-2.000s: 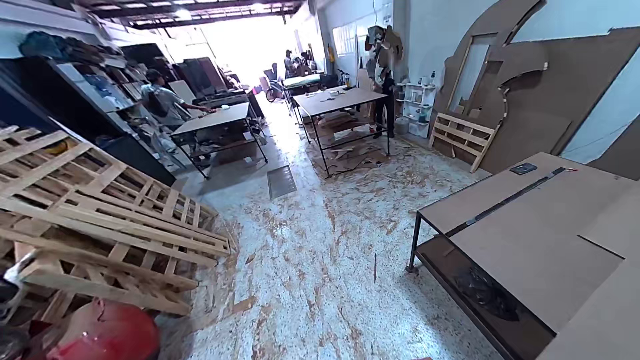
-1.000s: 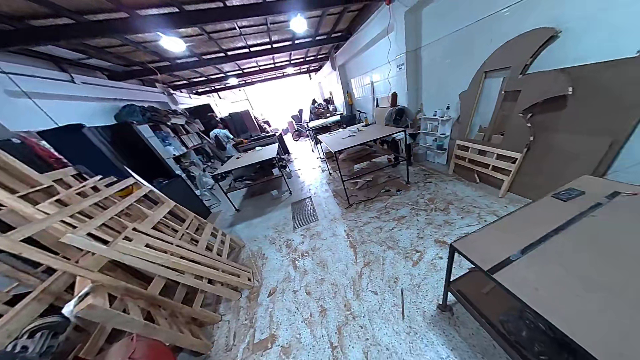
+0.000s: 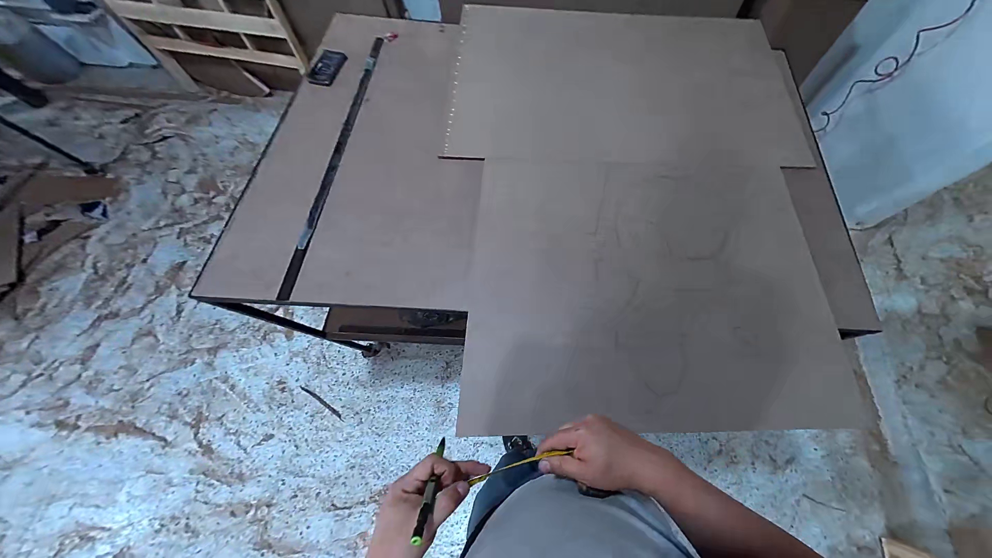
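My left hand (image 3: 426, 496) holds a green and black marker pen (image 3: 428, 500) and pinches the end of a yellow tape measure blade (image 3: 511, 466). The blade runs across to my right hand (image 3: 593, 457), whose fingers grip it. A dark object, perhaps the tape's case, shows partly beneath that hand. Just beyond both hands lies a large brown board (image 3: 635, 310) with faint curved marks, its near part overhanging the table. Behind it a second board (image 3: 620, 85) rests on the tabletop (image 3: 403, 232).
A dark phone-like object (image 3: 327, 68) and a long dark strip (image 3: 333, 167) lie on the table's left part. A wooden slatted frame (image 3: 209, 31) leans behind. Cardboard scraps (image 3: 62, 194) and a thin sliver (image 3: 321, 403) are on the floor. A dark cord (image 3: 883, 70) hangs at right.
The view has swung down and right from the workshop to the table with the boards. Both my hands, with the tape and pen, are now in view; neither showed in the earlier frames.
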